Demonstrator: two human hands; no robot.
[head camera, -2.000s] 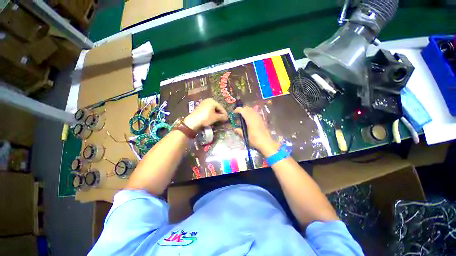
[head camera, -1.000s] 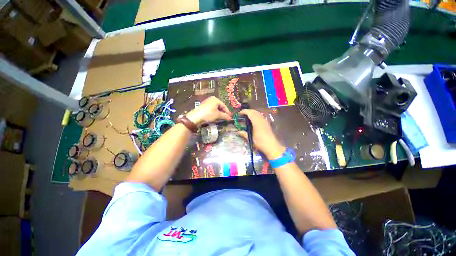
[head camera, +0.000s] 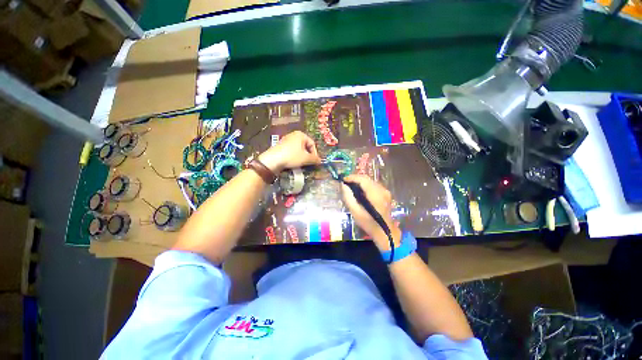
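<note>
My right hand (head camera: 367, 209) holds a black soldering iron (head camera: 359, 195), its tip pointing up and left toward a green ring circuit board (head camera: 341, 163) on the printed sheet (head camera: 415, 184). My left hand (head camera: 294, 152) is beside the ring's left side, fingers pinched together; a thin strand seems to run from them to the ring, too small to tell what it is. A round coil-like part (head camera: 291, 181) sits just below my left hand. More green rings with wires (head camera: 204, 165) lie in a pile to the left.
Round dark-rimmed parts (head camera: 169, 215) stand on cardboard (head camera: 158, 172) at left. A clear fume funnel (head camera: 493, 105) hangs at right above a black soldering station (head camera: 545, 144). A dark spiral item (head camera: 438, 143), a pale-handled tool (head camera: 475, 215) and a blue tray (head camera: 621, 144) are also at right.
My right hand has moved down and tilted the iron, so the green ring now shows more fully. My left hand stays near the same place. The view has shifted slightly.
</note>
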